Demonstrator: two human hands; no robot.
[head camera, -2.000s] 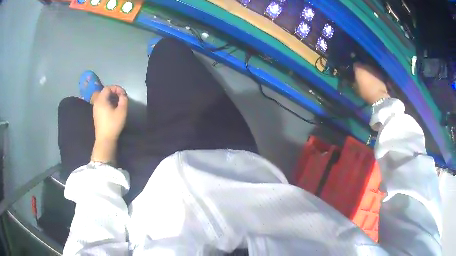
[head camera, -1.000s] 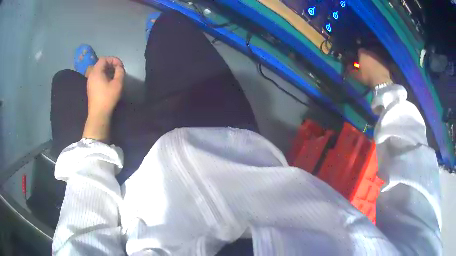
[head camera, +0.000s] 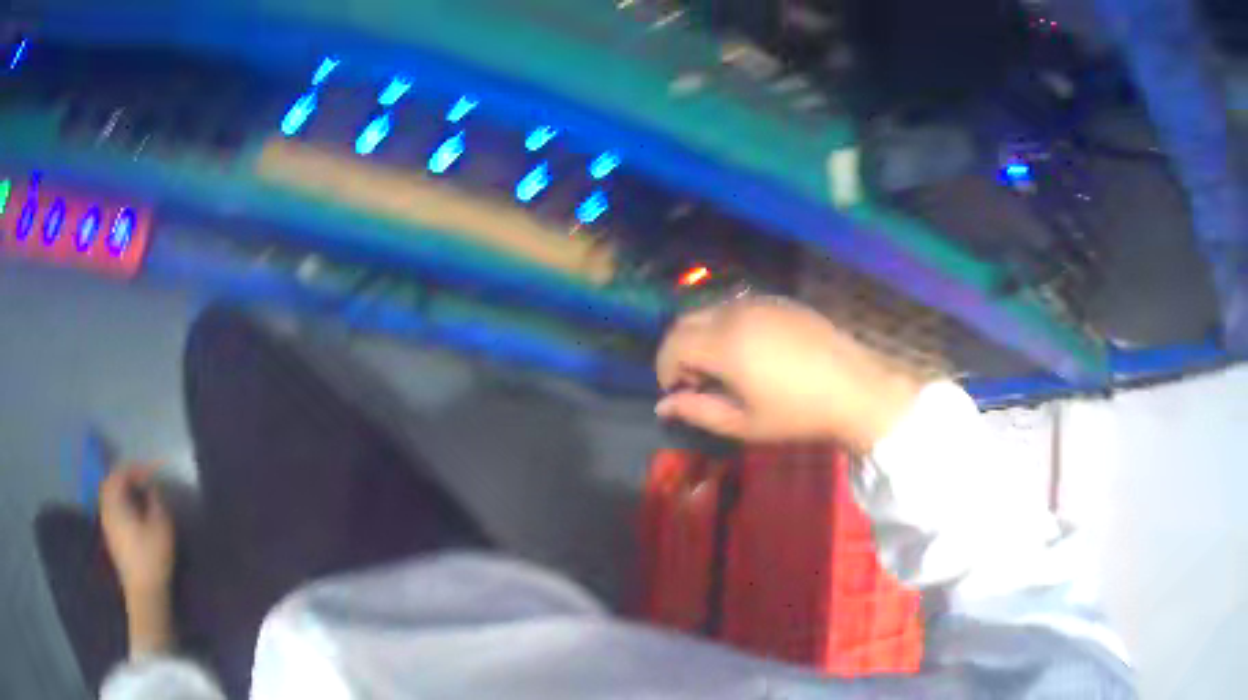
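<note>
My right hand (head camera: 773, 369) is in front of the shelf's edge, fingers curled; a dark shape shows at its fingers, too blurred to tell whether it is held. My left hand (head camera: 138, 527) is at the far left by my knee, fingers loosely curled, small and blurred. Lit watches (head camera: 449, 149) glow blue in rows on the shelf. An orange-red tray (head camera: 71, 229) low at the left holds several watches with purple-blue faces. A small red-orange light (head camera: 695, 276) shows just above my right hand.
Blue rack beams (head camera: 465, 335) curve across the view. Upright orange-red trays (head camera: 787, 547) stand on the floor below my right hand. A black box with a blue light (head camera: 1014, 172) is at the upper right. My dark-clad knee (head camera: 294, 465) is near the rack.
The view has swung to the right and blurred. My right hand has come out from the shelf to its front edge. The watch faces have turned from white-purple to blue.
</note>
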